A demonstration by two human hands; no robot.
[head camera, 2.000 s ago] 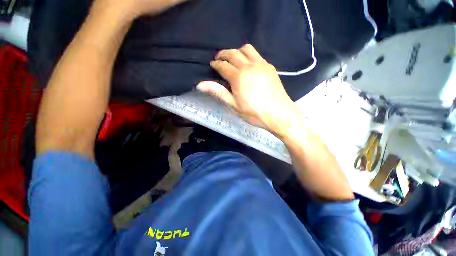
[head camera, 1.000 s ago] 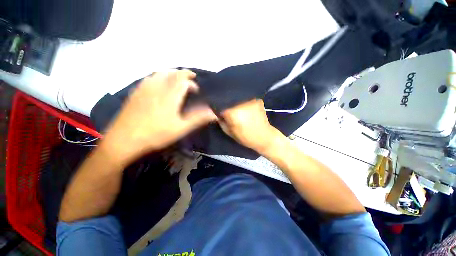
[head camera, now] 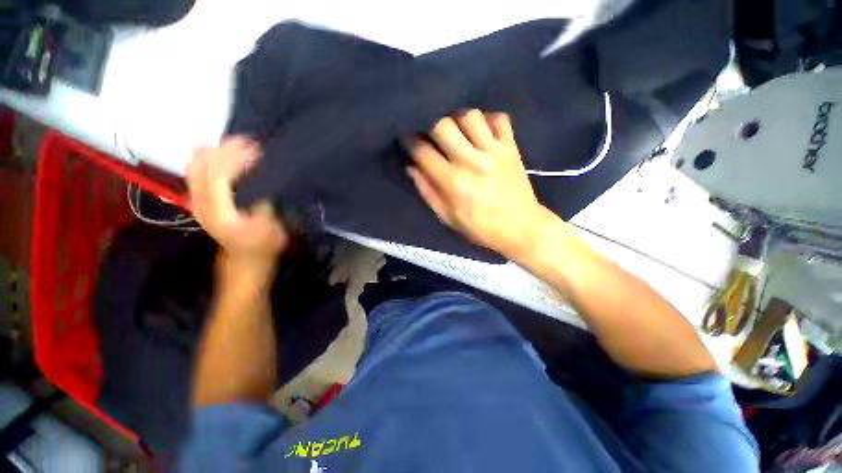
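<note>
The black garment piece [head camera: 351, 102] lies across the white table in front of me, its right part reaching toward the sewing machine. A thin white piping line [head camera: 605, 139] curves on its right part. My right hand [head camera: 475, 180] lies on the middle of the fabric, fingers bent and thumb side low; whether it pinches the cloth is unclear. My left hand [head camera: 231, 194] is blurred at the fabric's left edge, with fingers apart; its contact with the cloth cannot be told.
The white sewing machine head [head camera: 775, 157] stands at the right. Yellow-gold shears handles [head camera: 732, 300] and an open small parts box [head camera: 780, 351] lie below it. A red plastic crate [head camera: 69, 277] with black pieces is at the lower left. Loose white cord hangs over its rim.
The black fabric was turned and drawn back from the table's far part, then spread out further to the upper left. My left hand has moved left, away from my right hand.
</note>
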